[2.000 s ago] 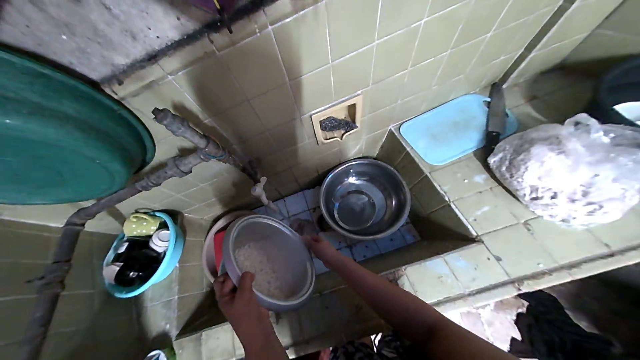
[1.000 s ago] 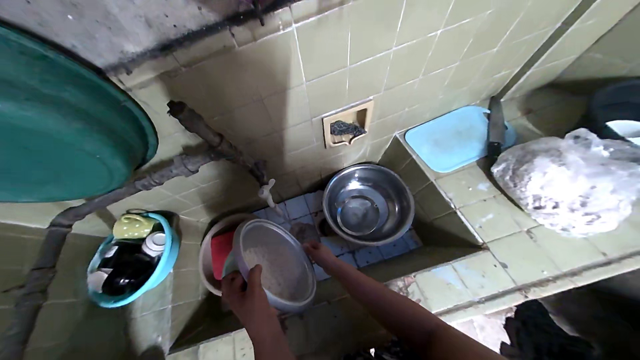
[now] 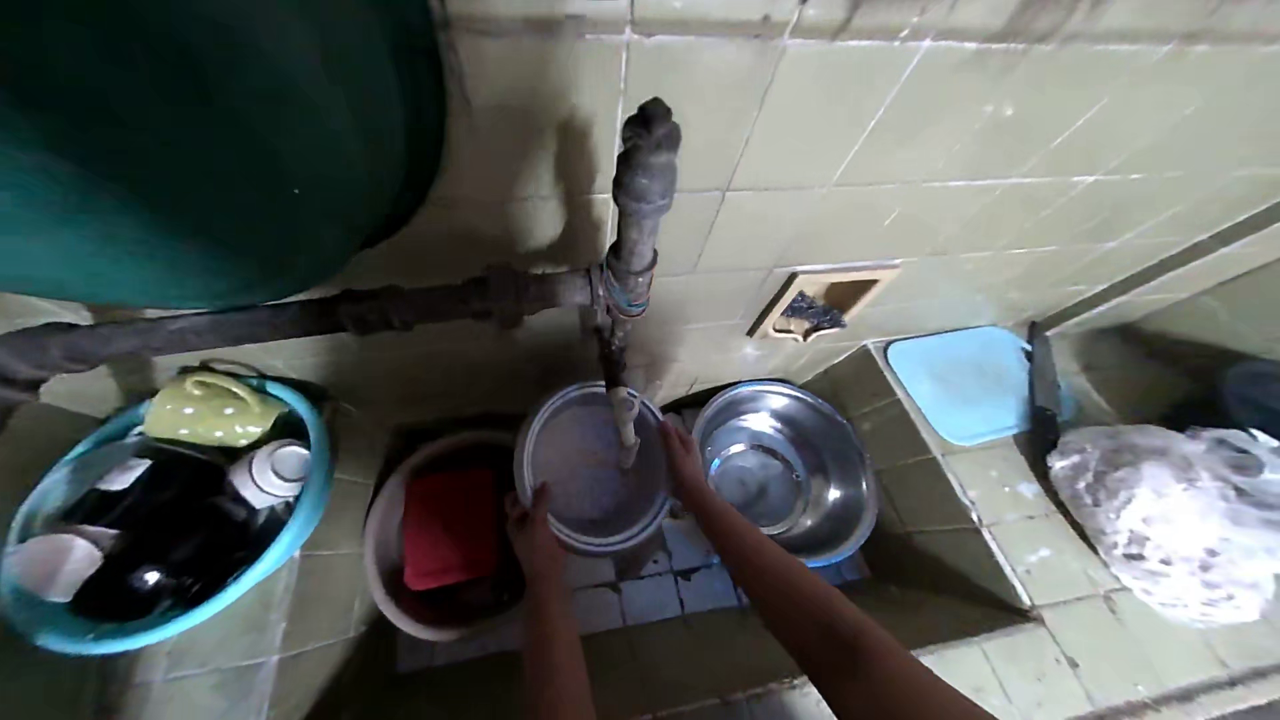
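Observation:
A round metal pot with cloudy, whitish contents is held level beneath the spout of a tap. My left hand grips its lower left rim, and my right hand holds its right side. Whether water is running from the tap cannot be told. Just right of the pot, a stainless steel basin stands on the tiled sink floor. On the left side of the sink is a pinkish basin with a red object in it.
A turquoise basin holds a dotted green mug and other dishes at left. A large green tub and pipes are above. On the right ledge lie a light blue board, a knife and a filled plastic bag.
The pot, tilted beside the tap earlier, is now level under the spout, still between both hands. The view has shifted closer to the tap and wall.

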